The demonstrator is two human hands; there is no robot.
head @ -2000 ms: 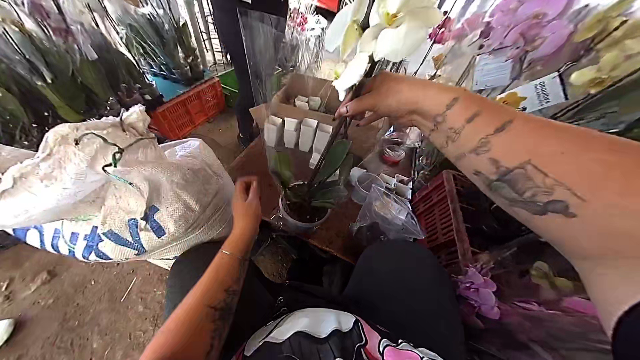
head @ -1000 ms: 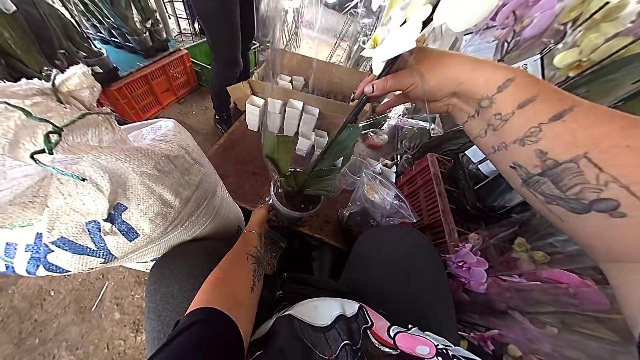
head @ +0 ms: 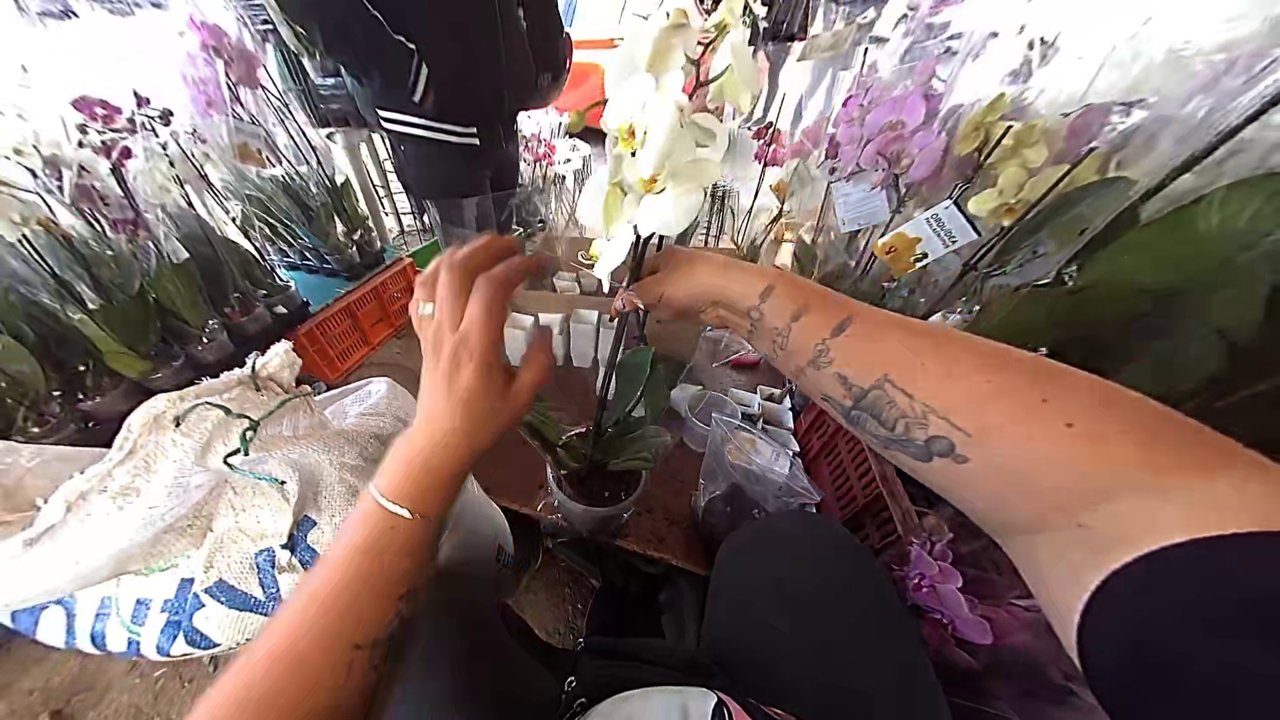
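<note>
A white orchid (head: 655,150) with tall dark stems stands in a clear plastic pot (head: 597,497) on the brown table (head: 500,455). My right hand (head: 665,285) is closed around the stems just below the blooms; some fingers are hidden behind them. My left hand (head: 480,335) is raised left of the stems, fingers spread and slightly blurred, with nothing seen in it. The orchid's green leaves (head: 630,400) spread over the pot's rim, below and between my hands.
White plastic cups (head: 584,337) stand behind the orchid. Right of it are a clear plastic bag (head: 755,465) and a red crate (head: 850,470). A woven sack (head: 200,500) and an orange crate (head: 355,320) are at left. A person in dark clothes (head: 450,90) stands behind; wrapped orchids flank both sides.
My left hand has risen from the pot to beside the upper stems, and its fingers have spread. My right hand still holds the stems. The view has tilted up.
</note>
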